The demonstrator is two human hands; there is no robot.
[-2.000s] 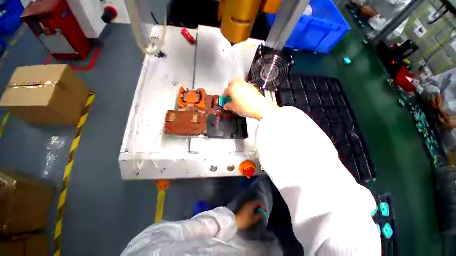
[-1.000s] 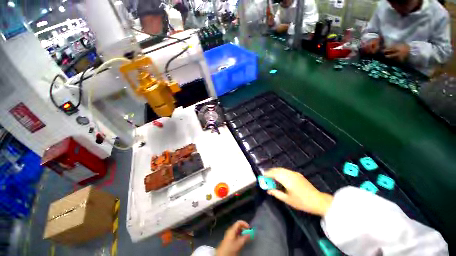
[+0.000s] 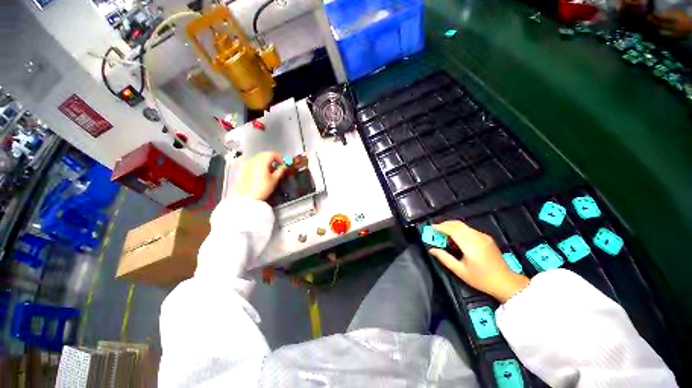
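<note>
My right hand [image 3: 474,256] holds a teal part [image 3: 433,236] between thumb and fingers at the left edge of the nearer black tray [image 3: 485,220]. My left hand [image 3: 259,176] is over the press fixture [image 3: 297,180], its fingertips at another teal part [image 3: 287,161] that shows only as a small bit. The hand hides the left side of the fixture. Several teal parts [image 3: 544,257] lie in the nearer tray. The farther black tray [image 3: 448,144] shows empty pockets.
The press head [image 3: 254,83] hangs behind the fixture. The cooling fan [image 3: 332,112] stands at the table's right side. The emergency stop [image 3: 340,223] is at the front edge. A blue plastic bin [image 3: 379,38] is behind the trays. Loose boards [image 3: 645,59] lie across the belt.
My left hand has moved from near my lap up to the fixture. My right hand still holds a teal part by the tray edge. The view has shifted, showing more of the nearer tray.
</note>
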